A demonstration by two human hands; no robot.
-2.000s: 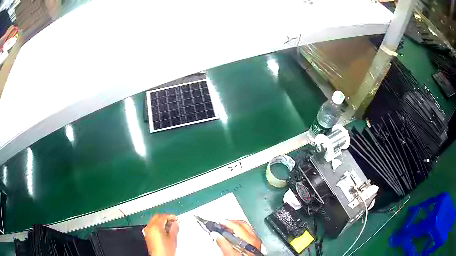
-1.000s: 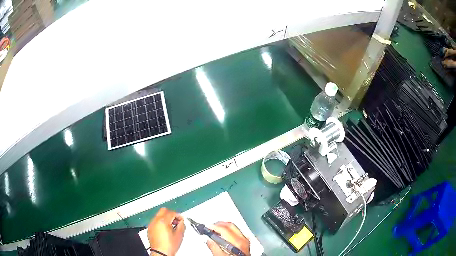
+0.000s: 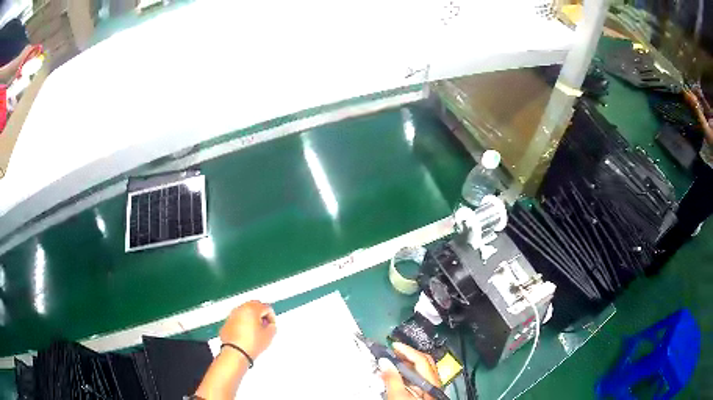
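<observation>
My left hand (image 3: 249, 330), bare with a dark band at the wrist, rests at the upper left part of the white pad (image 3: 313, 344). Its fingers are curled; whether they pinch something small cannot be seen. My right hand (image 3: 413, 373) is at the pad's right edge, cut off by the bottom of the picture. It holds the dark soldering iron (image 3: 395, 361), tip pointing up and left. The yellow patch of the iron stand (image 3: 449, 368) shows just beside the right hand.
A solar panel (image 3: 166, 215) lies on the green conveyor (image 3: 266, 211). Right of the pad are a tape roll (image 3: 405, 270), the solder feeder (image 3: 500, 312), its reel (image 3: 481, 221) and a bottle (image 3: 482, 178). Black panels stand lower left (image 3: 70, 371) and right (image 3: 575, 242). A blue stool (image 3: 653, 355) is lower right.
The panel on the conveyor has moved left. My right hand with the iron has moved right, away from my left hand. The view has shifted, so the bench things appear further left.
</observation>
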